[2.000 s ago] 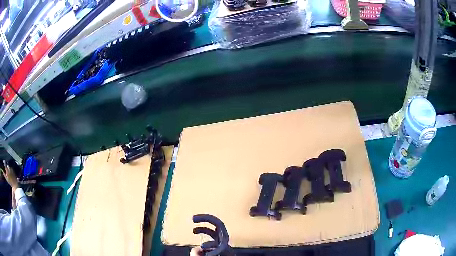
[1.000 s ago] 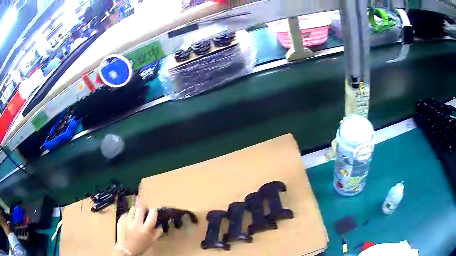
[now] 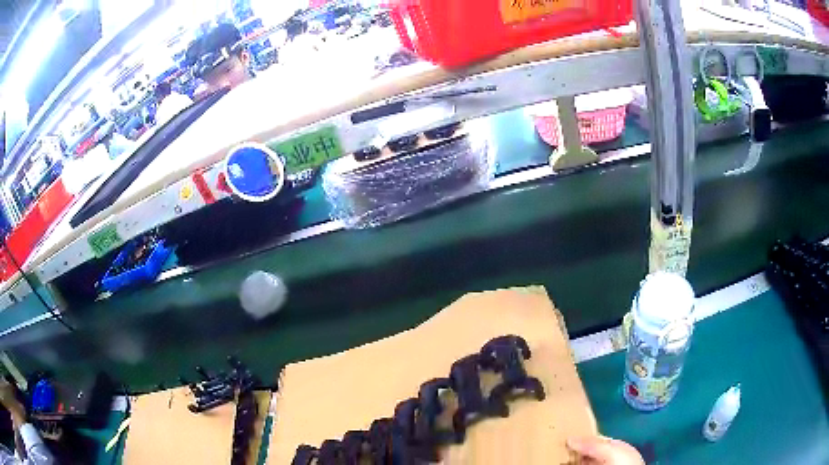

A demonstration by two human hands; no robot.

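Note:
A row of several black bracket parts (image 3: 468, 386) lies on the tan cardboard sheet (image 3: 523, 313), running from the lower left up to the right. The parts stand close together and overlap in the view. My right hand (image 3: 607, 450) is at the bottom edge of the picture, cut off, with its fingertips at the cardboard's right side. Whether it grips anything cannot be told. My left hand is not in view. Upright hooked black parts (image 3: 223, 386) are on the narrower cardboard (image 3: 164, 427) at the left.
A drinking bottle (image 3: 656, 350) and a small white squeeze bottle (image 3: 723, 413) stand on the teal bench at right, near a metal post (image 3: 668, 136). A dark green belt (image 3: 409, 281) runs behind the cardboard. A plastic-wrapped stack (image 3: 409, 182), blue bin (image 3: 136, 263) and red crate (image 3: 518, 27) are beyond.
The view has shifted. The hand over the left side of the cardboard is gone, and a hand shows at lower right. More black parts now lie in the row, extending to the lower left.

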